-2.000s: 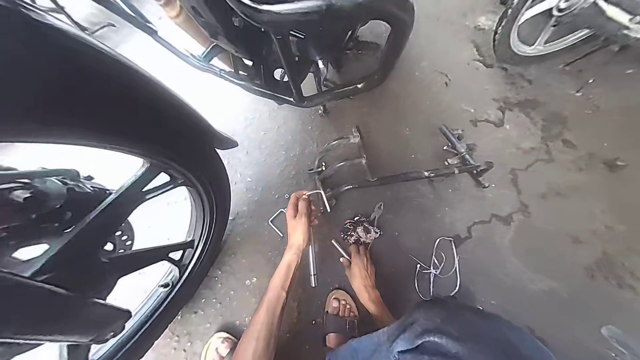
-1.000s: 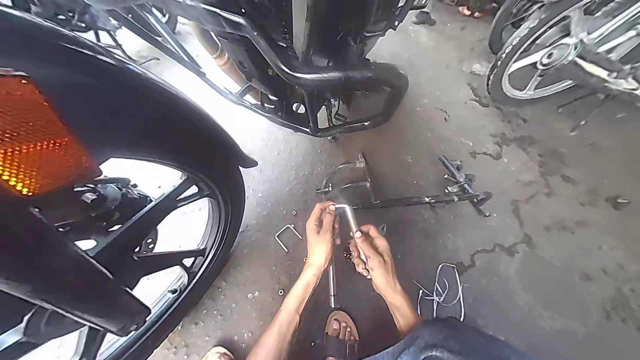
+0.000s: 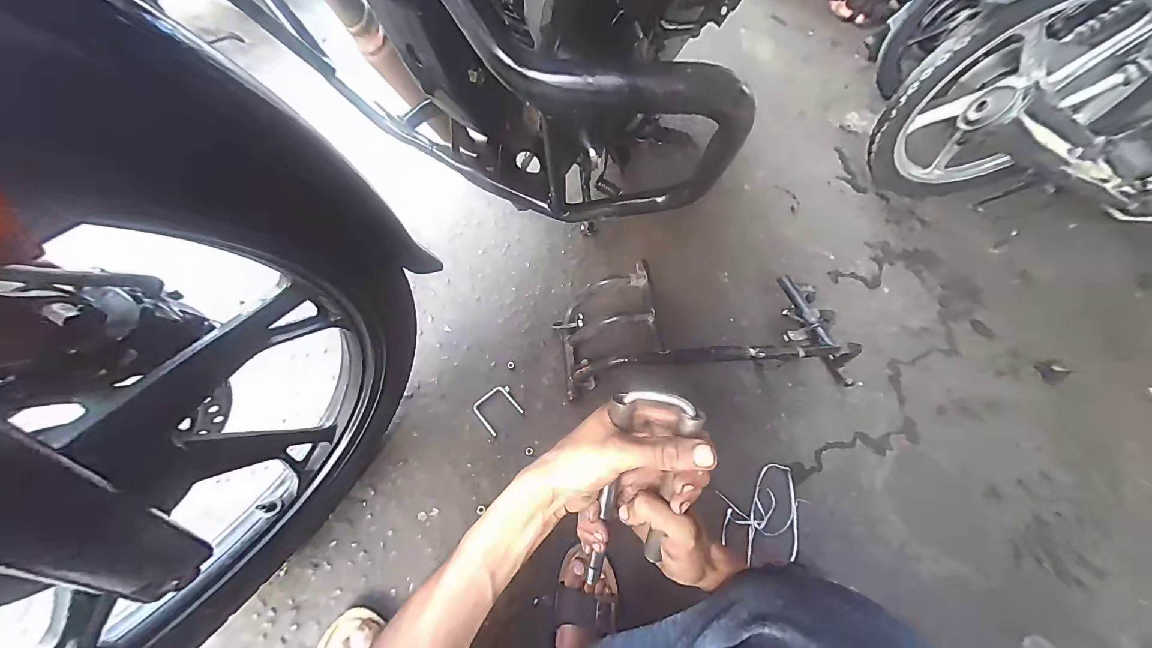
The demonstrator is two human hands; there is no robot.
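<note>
My left hand (image 3: 643, 450) is closed around bent metal tools, possibly L-shaped socket wrenches. A shiny curved bend (image 3: 659, 398) shows above its fingers, and a long metal shaft (image 3: 596, 567) runs down below it, over my sandalled foot. Just below and to the right, my right hand (image 3: 684, 540) grips a short metal tube end (image 3: 654, 545); the hands overlap, so how the pieces join is hidden. Beyond them on the floor lies a dark metal frame with a long bar (image 3: 720, 355). To the left lies a U-shaped metal rod (image 3: 498, 409).
A motorcycle wheel (image 3: 378, 360) and black fender stand close on the left. Ahead is a motorcycle's tubular crash guard (image 3: 648, 90). Another motorcycle's wheel (image 3: 972, 108) is at the upper right. A tangle of pale string (image 3: 765, 517) and several small nuts lie on the floor.
My right hand was low beside a dark bundle, then rose holding a bent metal piece near my left hand. Now both hands are close together, with my right hand lower than a second ago.
</note>
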